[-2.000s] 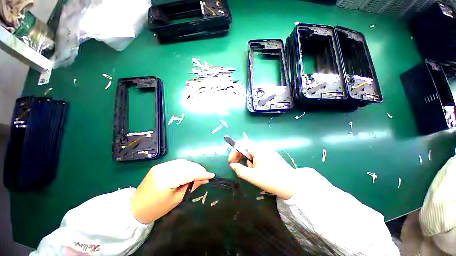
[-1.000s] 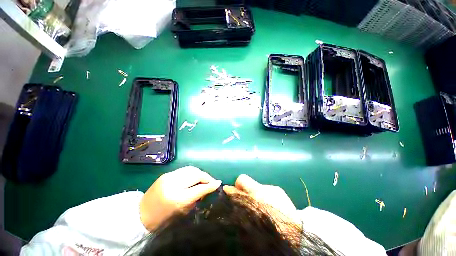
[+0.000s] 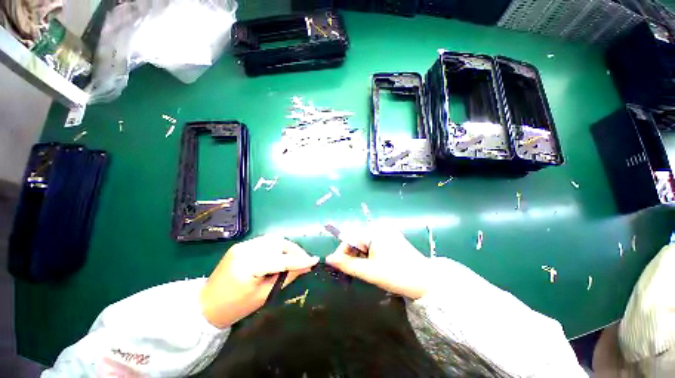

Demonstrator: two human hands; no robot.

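Observation:
My left hand (image 3: 255, 277) is closed on the edge of a dark phone frame (image 3: 277, 286) near the bench's front edge. Most of that frame is hidden by my hair and fingers. My right hand (image 3: 381, 262) is just right of it, with a slim dark tool (image 3: 333, 232) sticking out up and left between its fingers. Its fingertips are close to the left fingertips, at the frame's top. A loose pile of narrow white strips (image 3: 318, 133) lies beyond my hands.
Phone frames (image 3: 212, 181) lie left of centre. A dark frame pile (image 3: 59, 214) is far left. Frame stacks stand right of centre (image 3: 481, 153) and at the top (image 3: 292, 55). Clear bags (image 3: 174, 37) lie upper left. Stray strips are scattered. A person's sleeve (image 3: 651, 295) is at right.
Since one second ago my right hand has come out from behind my hair, and the tool shows again. The view has shifted, so the bench items sit slightly differently.

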